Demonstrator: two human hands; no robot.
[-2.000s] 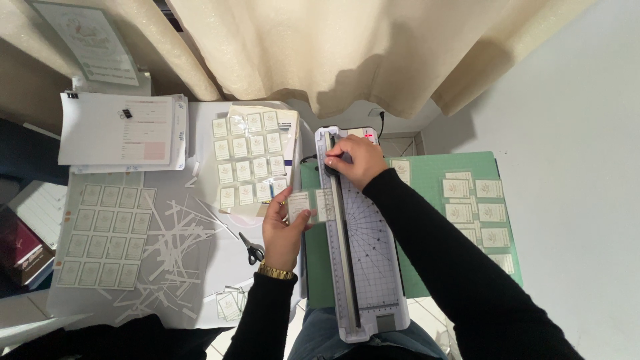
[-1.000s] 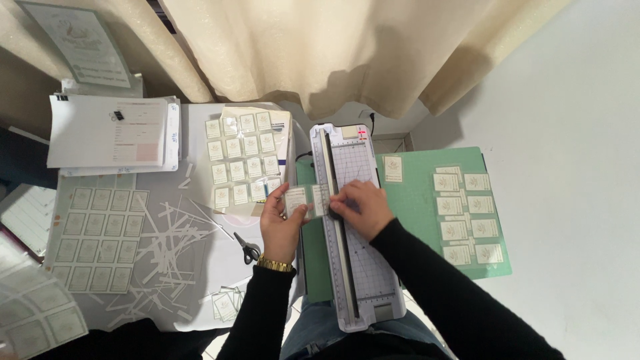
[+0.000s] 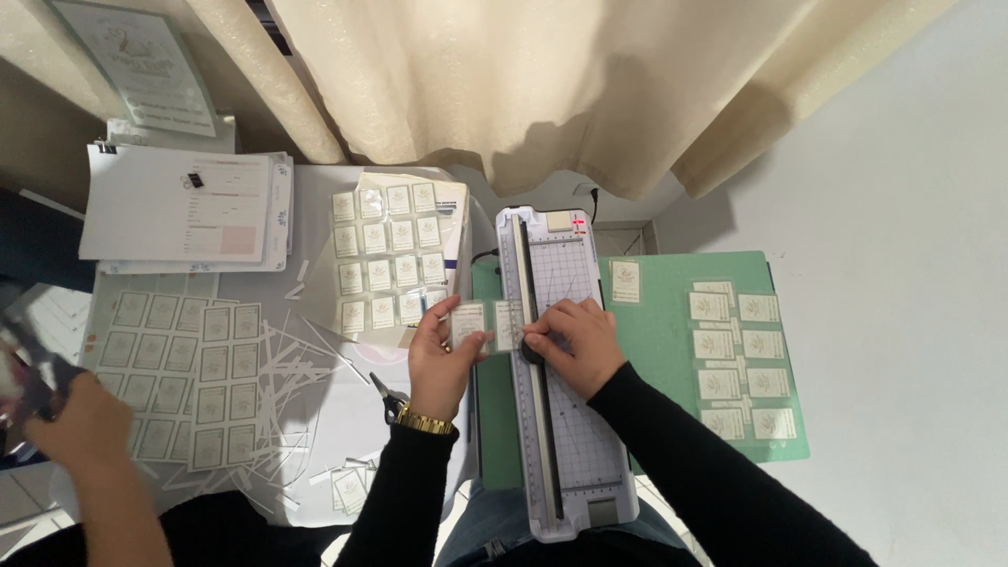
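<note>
My left hand pinches a laminated strip of small cards at its left end. The strip reaches across the left edge of a white paper trimmer and under its rail. My right hand grips the round black cutter slider on the rail, close beside the strip. The trimmer rests on a green cutting mat. One cut laminated card lies on the mat right of the trimmer, and several more cards are laid in overlapping columns at the mat's right side.
A laminated sheet of cards lies left of the trimmer. Black-handled scissors, paper offcuts, uncut card sheets and stacked papers are on the white table. Another person's hand holds a blurred tool at the far left.
My right hand was higher on the trimmer two seconds ago and has moved down the rail. The other person's hand has come into view at the left, where a card sheet was lifted one second ago.
</note>
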